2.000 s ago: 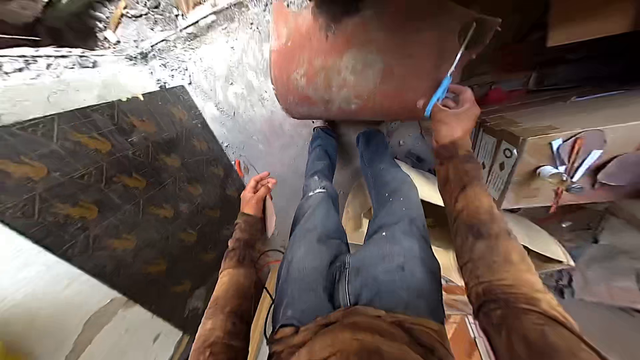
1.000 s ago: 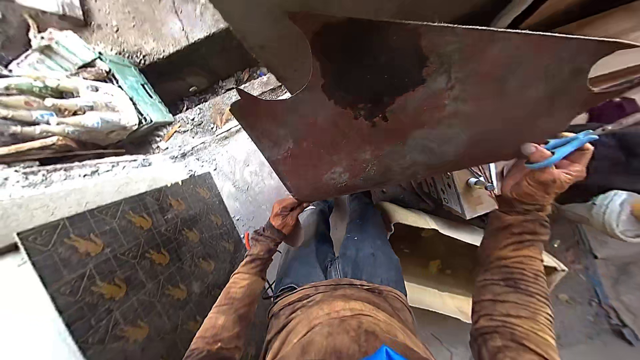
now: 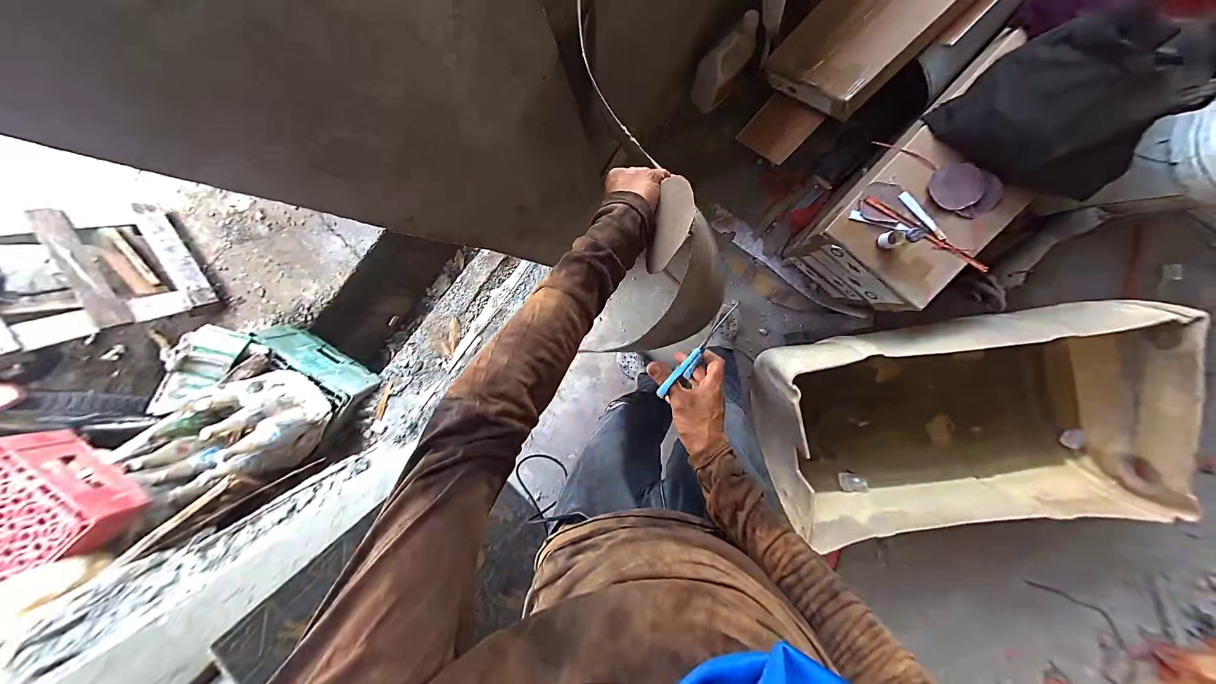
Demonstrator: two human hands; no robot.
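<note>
A large dark, flexible sheet [image 3: 380, 104] fills the upper left of the view. Its edge, with a pale curled strip [image 3: 689, 275] hanging down, is gripped by my left hand [image 3: 635, 182], the arm stretched forward. My right hand [image 3: 698, 404] is lower, close to my knees, and holds a pair of scissors [image 3: 686, 369] with blue handles. The scissors' blades point up and right, toward the curled part, without a clear sign of touching it. What material the sheet is made of I cannot tell.
An open, cloth-edged box [image 3: 978, 508] stands on the right. Beyond it a cardboard box [image 3: 936, 256] carries round discs [image 3: 958, 187] and some tools. At left are a red plastic crate [image 3: 62, 499], a green crate [image 3: 318, 361] with bottles, and wooden slats [image 3: 81, 266].
My left hand has moved forward from the sheet's near edge, raising the sheet. My right hand with the scissors has come in from the far right toward my knees. The view has turned.
</note>
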